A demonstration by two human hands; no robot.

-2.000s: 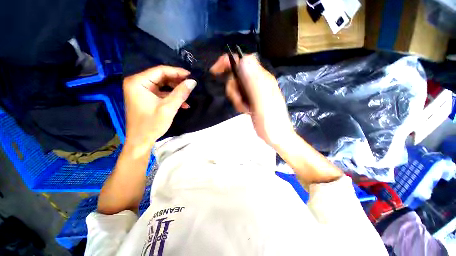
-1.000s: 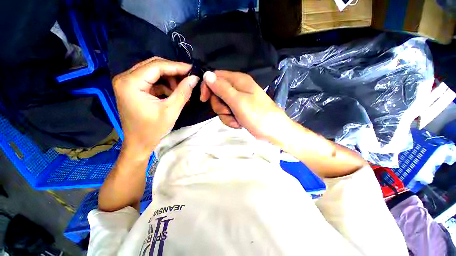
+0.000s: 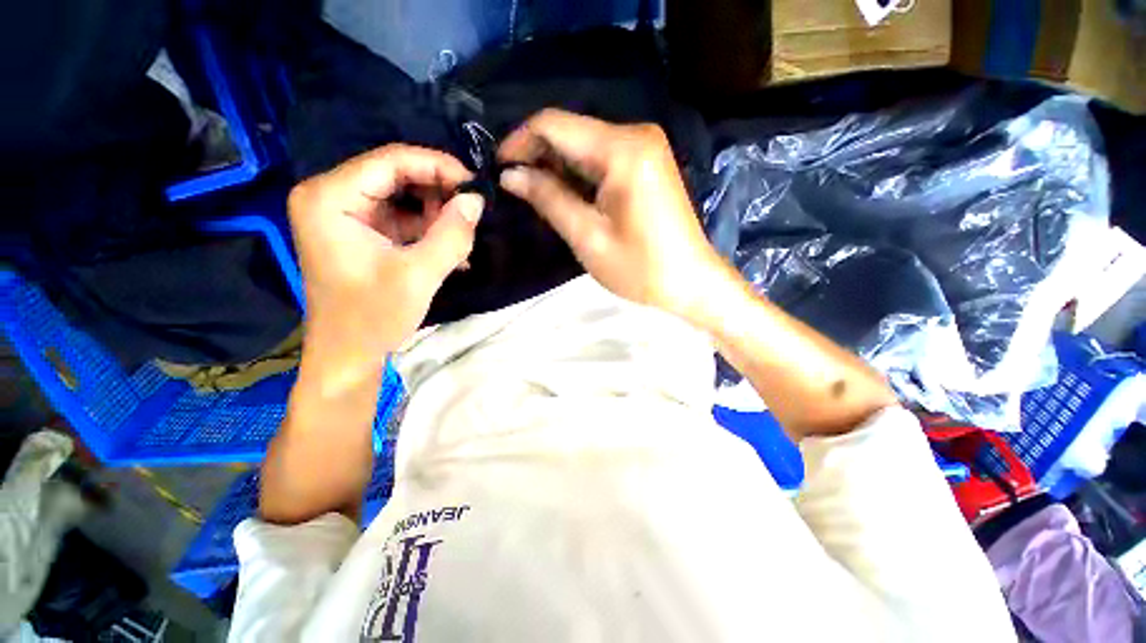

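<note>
A black garment [image 3: 566, 88] lies over the lap, with pale thread [image 3: 478, 136] in thin loops just beyond the fingertips. My left hand [image 3: 377, 245] pinches a small fold of the black garment between thumb and fingers. My right hand [image 3: 616, 201] is close on its right, thumb and index finger bent towards the same fold at the pale thread. Its fingertips appear to pinch the cloth or thread; which one is too small to tell. No tool can be made out in either hand.
Blue crates [image 3: 189, 427] stand at left, one holding dark and tan cloth [image 3: 233, 367]. Clear plastic [image 3: 905, 226] covers dark garments at right. A cardboard box [image 3: 855, 38] stands at the top. Blue denim [image 3: 434, 32] lies beyond the work. A red item [image 3: 987, 471] and purple cloth [image 3: 1062, 572] are at lower right.
A dark tool seen in my right hand two seconds ago no longer shows. My right hand came in to the fold beside my left, then rose slightly. Pale cloth has appeared at lower left.
</note>
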